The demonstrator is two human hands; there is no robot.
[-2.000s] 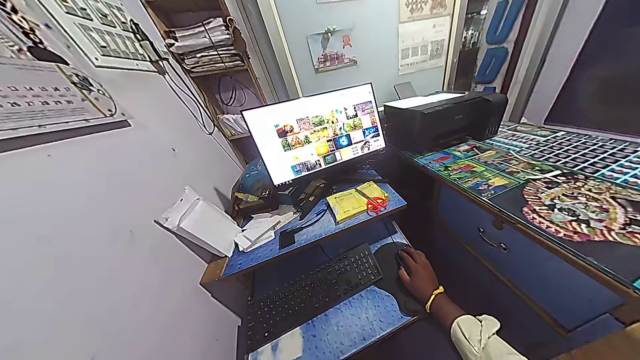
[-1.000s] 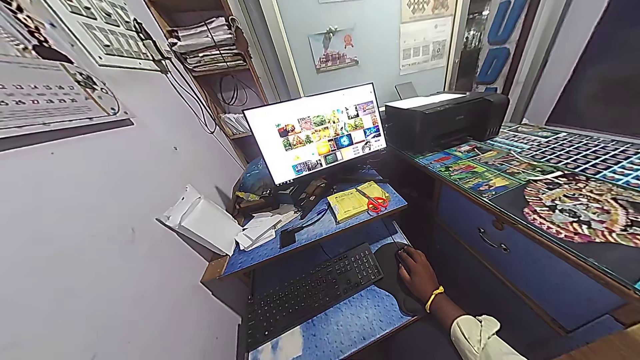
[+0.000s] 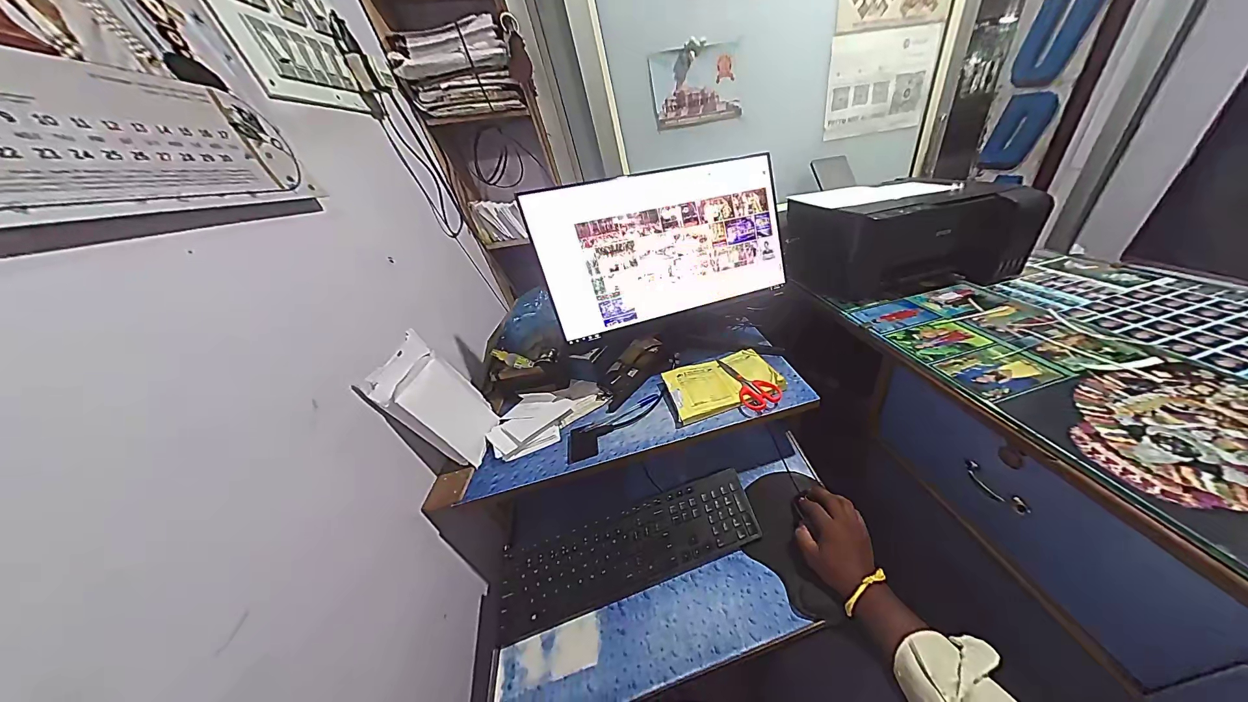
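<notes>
My right hand, with a yellow band at the wrist, rests over a dark computer mouse on a black mouse pad. The hand covers most of the mouse. Left of the pad, a black keyboard lies on the blue pull-out tray. Above it, on the desk shelf, a monitor shows a page of small pictures. Red-handled scissors lie on a yellow pad of paper. My left hand is out of view.
White envelopes and papers lie at the shelf's left, beside a white packet against the wall. A black printer stands at the back right on a glass-topped counter with pictures under the glass. Cables hang on the left wall.
The pictures on the monitor are different from those shown a second ago. My right hand has stayed at the mouse.
</notes>
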